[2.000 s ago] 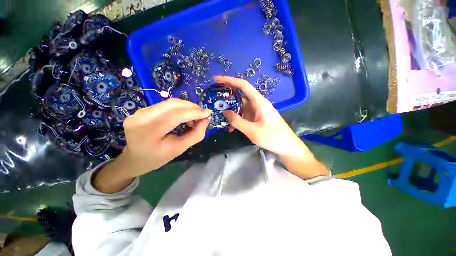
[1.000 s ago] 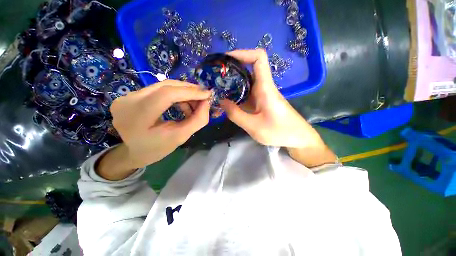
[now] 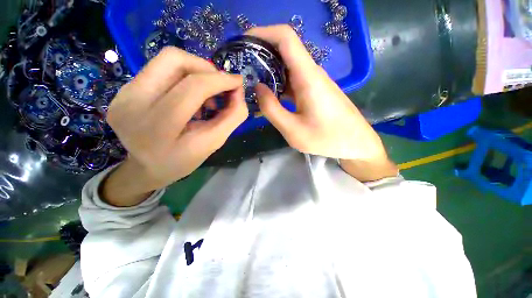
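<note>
My right hand (image 3: 321, 102) holds a round black unit (image 3: 262, 64) with a glossy rim and blue-black face, tilted, above the blue tray's near side. Its thumb lies at the unit's near edge. My left hand (image 3: 175, 107) pinches thumb and fingertips together at the unit's left side, near the central ring; any small part between the tips is hidden. Another blue-black piece (image 3: 212, 106) shows between the left fingers, mostly covered. Silver coil springs (image 3: 204, 26) lie in the blue tray (image 3: 363, 49).
Another unit (image 3: 160, 42) lies in the tray, partly behind my left hand. A pile of wired units (image 3: 76, 78) is left of the tray. A pink-and-brown carton (image 3: 504, 58) is at right. A blue bin (image 3: 446, 119) and blue stool (image 3: 501, 163) are lower right.
The view has shifted, and the tray and pile sit higher and further left. Both hands and the unit appear higher in view. The unit is more tilted than in the oldest frame. The left fingertips remain at it.
</note>
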